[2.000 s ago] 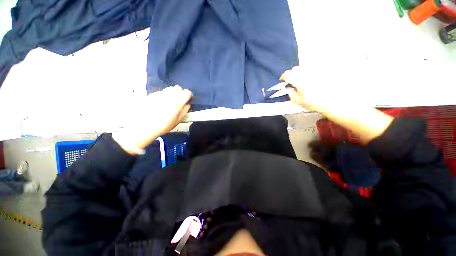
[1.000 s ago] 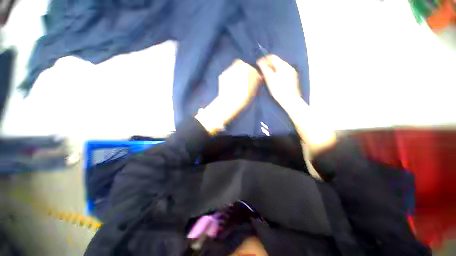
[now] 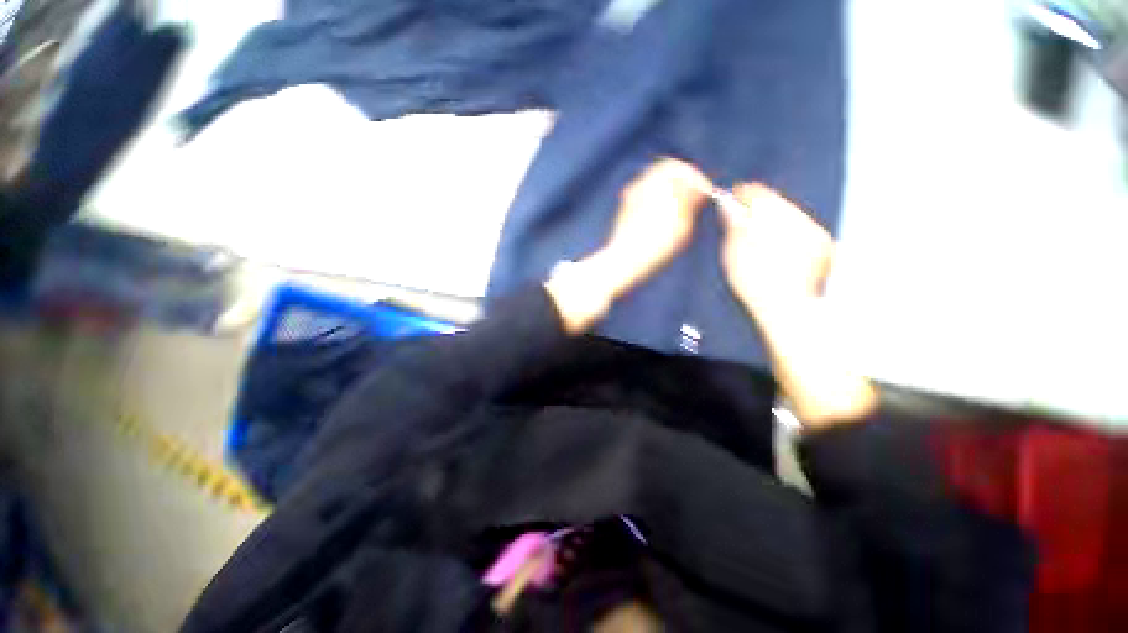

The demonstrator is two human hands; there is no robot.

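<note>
Navy trousers [image 3: 594,223] lie over the table's near edge, with a small white label [image 3: 689,338] near that edge. My left hand [image 3: 662,223] and my right hand [image 3: 773,247] meet over the middle of the trousers, fingertips almost touching at a seam. A thin bright tip, which looks like the thread snips [image 3: 722,195], shows between the fingertips at my right hand. The frame is blurred. What my left fingers pinch, if anything, cannot be made out.
More navy trousers [image 3: 408,56] lie crumpled at the upper left of the white table [image 3: 977,272]. A black phone [image 3: 1046,72] lies at the far right. A blue basket [image 3: 340,305] with dark garments is below the table at left, a red basket [image 3: 1076,495] at lower right.
Both hands have moved from the garment's near edge to its middle and come together. The label has come into view near the table edge. The camera view has turned and shifted.
</note>
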